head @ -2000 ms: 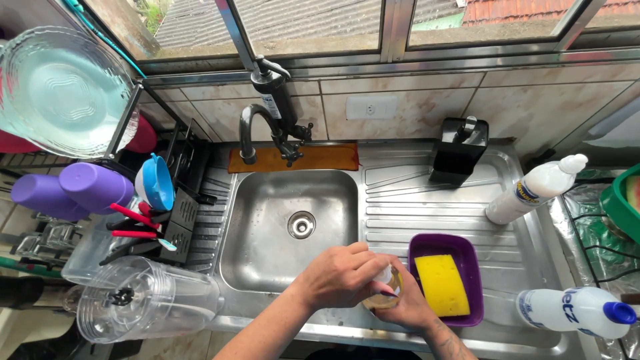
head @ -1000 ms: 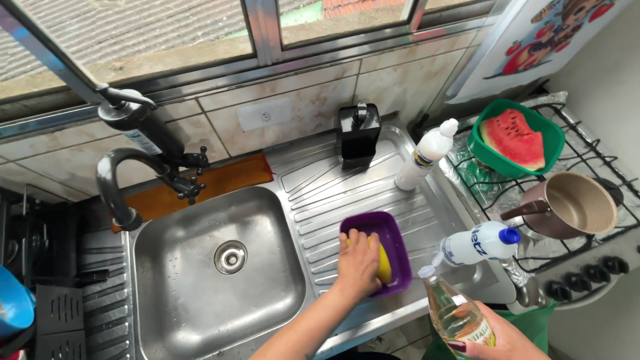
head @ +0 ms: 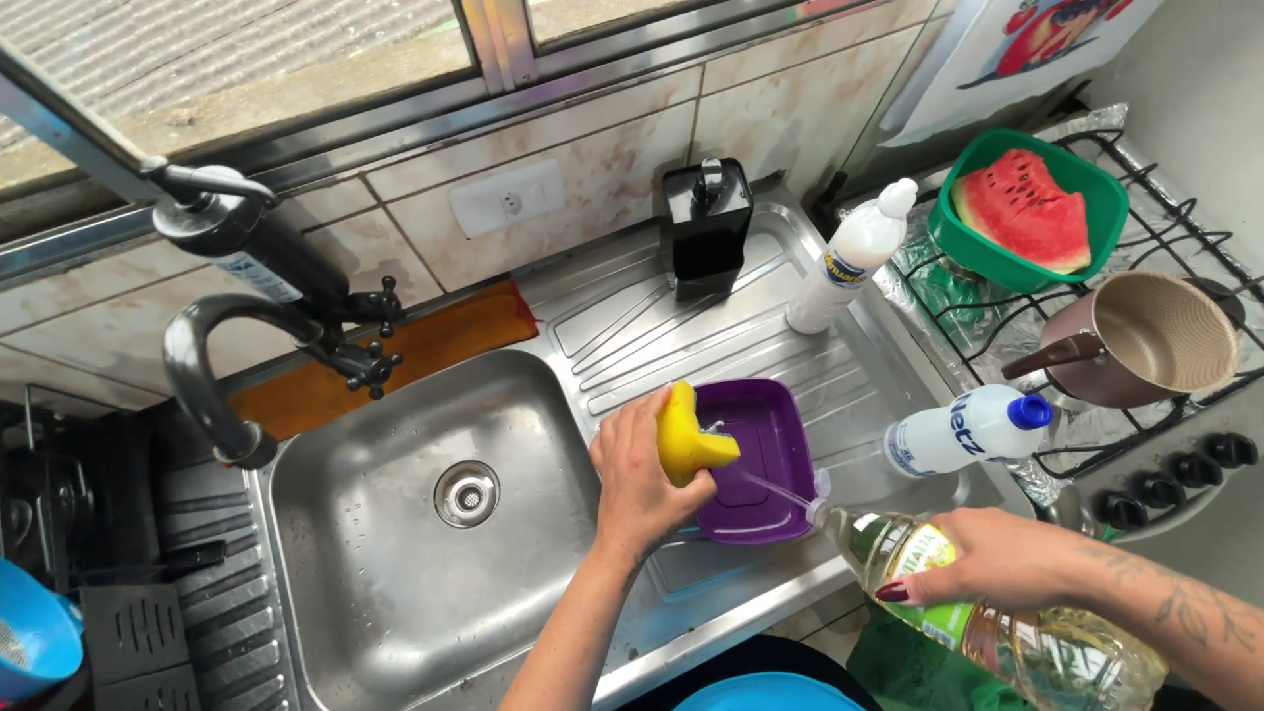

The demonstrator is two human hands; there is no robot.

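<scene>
My left hand (head: 642, 474) grips a yellow sponge (head: 686, 434) and bends it above the left side of a purple plastic bowl (head: 765, 518) on the steel drainboard. In my right hand (head: 987, 558) is a clear plastic bottle (head: 1062, 642) of pale yellow liquid, tilted with its open mouth toward the bowl. A thin stream runs from the mouth toward the sponge. Right of the bowl leans a white Netz bottle with a blue cap (head: 953, 434). Behind it is a white squeeze bottle (head: 849, 257).
The steel sink basin (head: 425, 592) lies left, under a black faucet (head: 212, 355). A black dispenser (head: 705, 232) stands by the tiled wall. On the stove at right are a green bowl (head: 1106, 232) with watermelon (head: 1032, 212) and a saucepan (head: 1141, 341). A blue item (head: 30, 632) sits at far left.
Two seconds ago the sponge lay in the purple bowl; my left hand has lifted it. My right hand has brought the bottle to the bowl, and liquid now pours. The view has swung right.
</scene>
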